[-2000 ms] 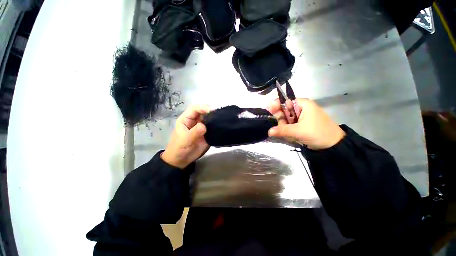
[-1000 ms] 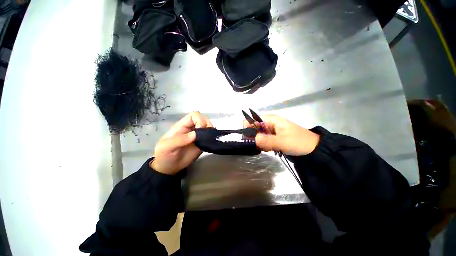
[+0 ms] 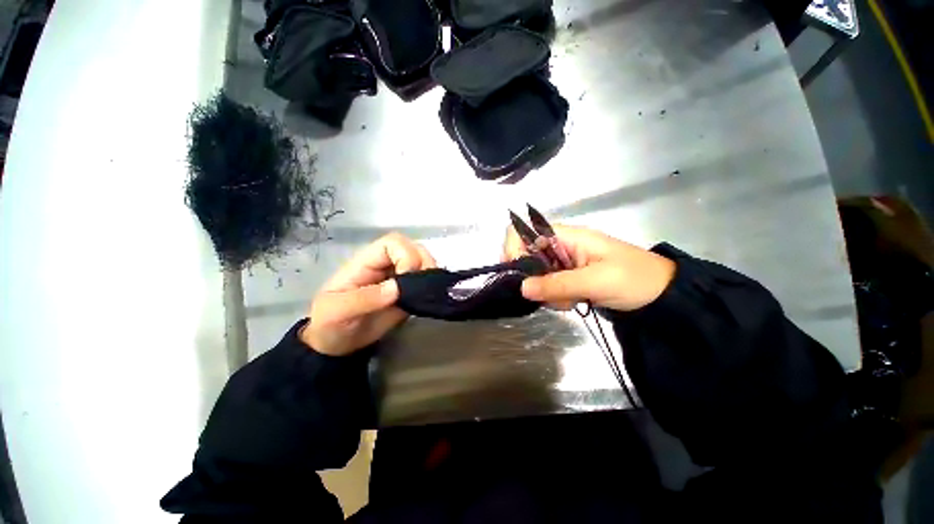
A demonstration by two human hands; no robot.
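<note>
A black zippered pouch [image 3: 435,299] is stretched sideways between my two hands, just above the near part of the metal table. Its pale zipper line shows at the middle. My left hand [image 3: 358,295] pinches the pouch's left end. My right hand [image 3: 604,270] pinches its right end with thumb and fingers. The same hand also holds pink-gripped thread snips [image 3: 543,241], their two dark blades parted and pointing up and away. A thin black cord [image 3: 609,353] hangs from below my right hand. The fingertips behind the pouch are partly hidden.
A fuzzy black thread pile [image 3: 241,179] lies at the left of the metal table [image 3: 717,235]. Several black pouches [image 3: 507,123] are grouped at the far side. Tiny clippings dot the metal. A cardboard box [image 3: 886,220] is at the right.
The pouch has turned from its broad side to a narrower edge-on view. My right hand has shifted slightly, with the snips now leaning over its fingers. The view has moved a little.
</note>
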